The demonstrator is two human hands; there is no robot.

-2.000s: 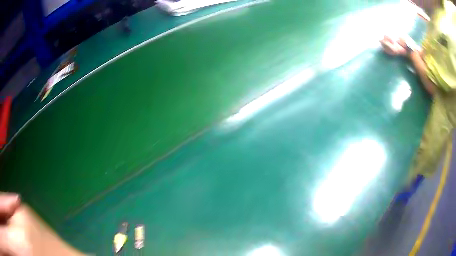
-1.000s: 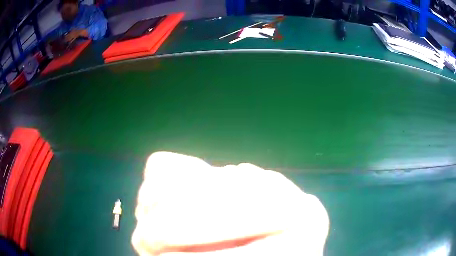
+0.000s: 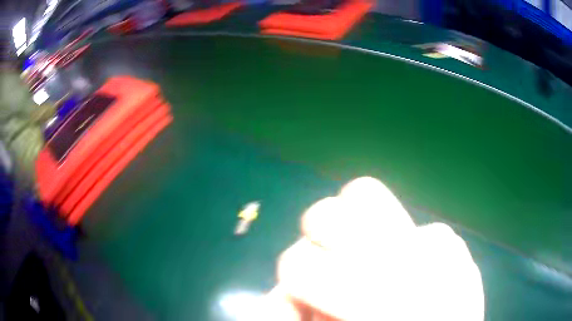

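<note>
A small USB flash drive (image 3: 248, 217), silver and yellowish, lies blurred on the green bench (image 3: 188, 188) left of my hands. An overexposed white shape of hand and fingers (image 3: 382, 257) fills the bottom centre and right. I cannot tell whether it is one hand or both together, or whether anything is held. Its fingers look curled. It does not touch the flash drive. At the left, a stack of orange foam pads (image 3: 119, 147) bears a flat dark tablet (image 3: 78, 128).
The darker green conveyor belt (image 3: 351, 113) runs beyond the bench. On the far ledge are more orange pads (image 3: 320, 24) with a dark flat item, and white and brown scraps (image 3: 461, 53). A person in yellow-green (image 3: 22, 116) is at the left edge, blurred, near blue stools (image 3: 53, 229).
The view has swung left, so the pad stack and flash drive appear further right. The white hand shape appears further right and has changed outline. The person in blue is now only a blur.
</note>
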